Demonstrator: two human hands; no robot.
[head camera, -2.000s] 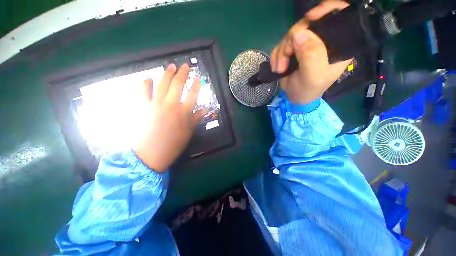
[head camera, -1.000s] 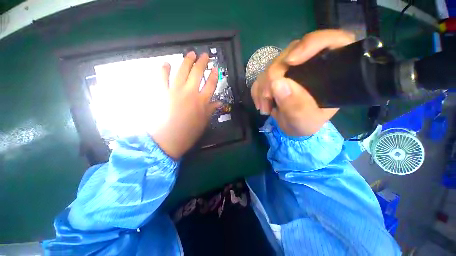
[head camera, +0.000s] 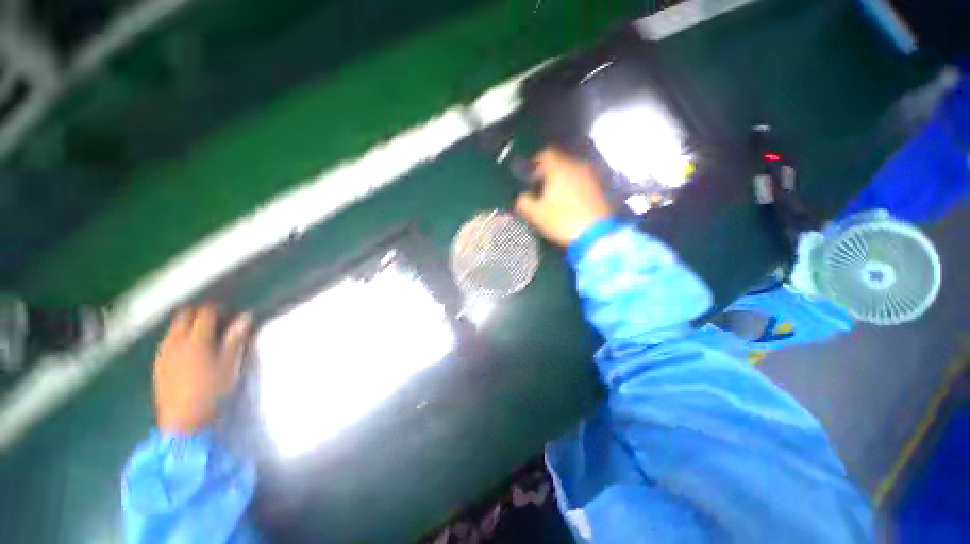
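A flat device (head camera: 356, 356), glaring white, sits in a black fixture tray (head camera: 351, 271) on the dark-green bench. My left hand (head camera: 197, 367) is at the tray's left end, fingers slightly apart, blurred; no held object shows. My right hand (head camera: 564, 200) is behind and right of the round screw dish (head camera: 495, 255), fingers curled beside a small dark part (head camera: 521, 168). Blur hides whether it grips this part, which may be the electric screwdriver. The dish stands just off the tray's right end.
A second black fixture with a glaring device (head camera: 644, 146) lies at the back right. A black tool with a red light (head camera: 773, 175) lies right of it. A pale-green fan (head camera: 877, 271) stands beside the bench. A worn white rail (head camera: 308, 218) separates a brighter green strip behind.
My left hand has left the device's face for the tray's left end. My right hand has moved back, and the large screwdriver body no longer shows in it. The camera view has shifted and tilted.
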